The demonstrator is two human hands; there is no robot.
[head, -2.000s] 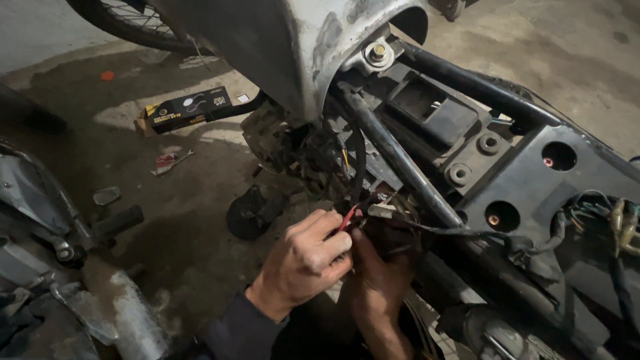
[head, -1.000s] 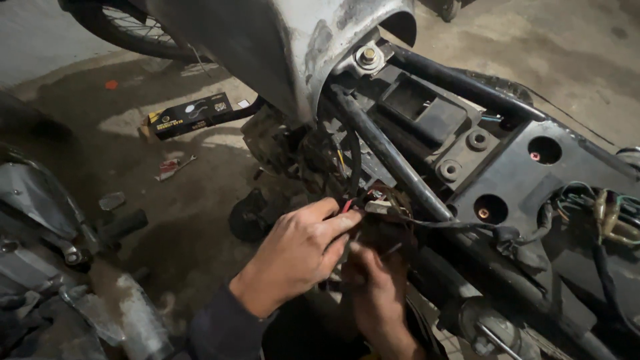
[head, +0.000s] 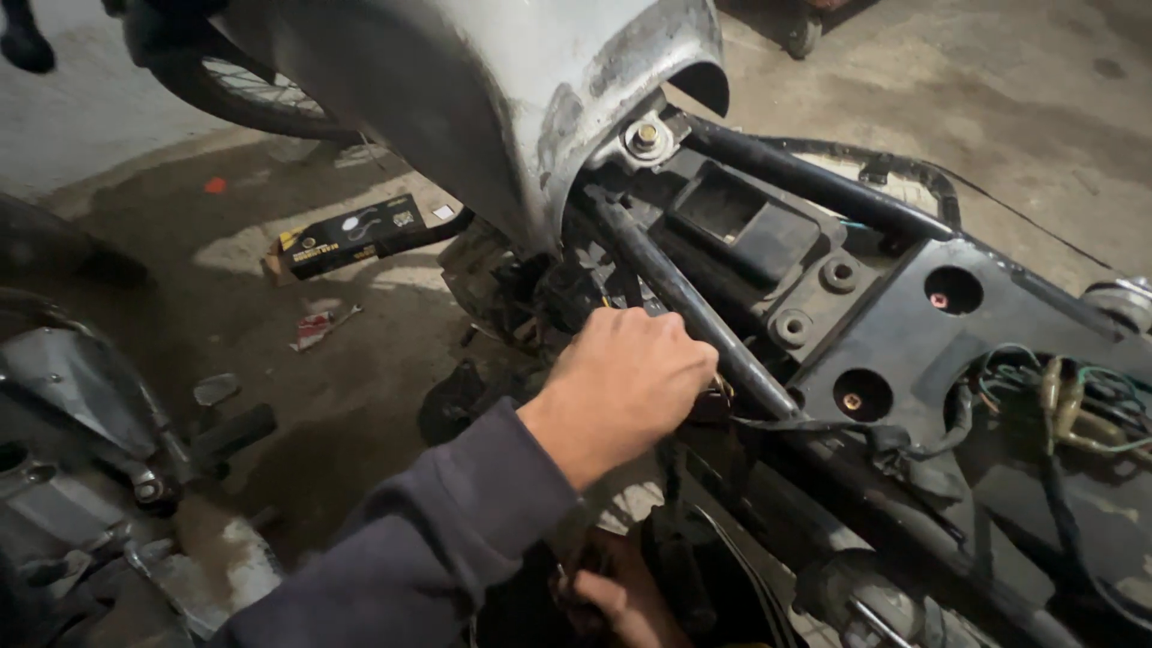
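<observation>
My left hand (head: 630, 382) is at the motorcycle's frame, just left of a black frame tube (head: 688, 301) and below the grey fuel tank (head: 468, 99). Its fingers curl down out of sight, so what they hold or touch is hidden. Lower down, in shadow, my right hand (head: 621, 589) is partly bent, with a small dark thing with a shiny edge near its fingertips that I cannot make out. Behind the left hand runs a black wiring harness (head: 828, 425), leading right to bundled wires and connectors (head: 1066, 396).
A black printed box (head: 360, 236) lies on the concrete floor, with a small wrench (head: 346, 317) by a red-and-white scrap. Another motorcycle's engine (head: 67, 405) stands at the left. A spoked wheel (head: 261, 85) is at the upper left. A black plate (head: 909, 351) with round holes spans the frame.
Both hands were together at the wires by the frame tube. The right hand has moved down and away; the left hand has moved up over that spot. The red piece at the fingers no longer shows.
</observation>
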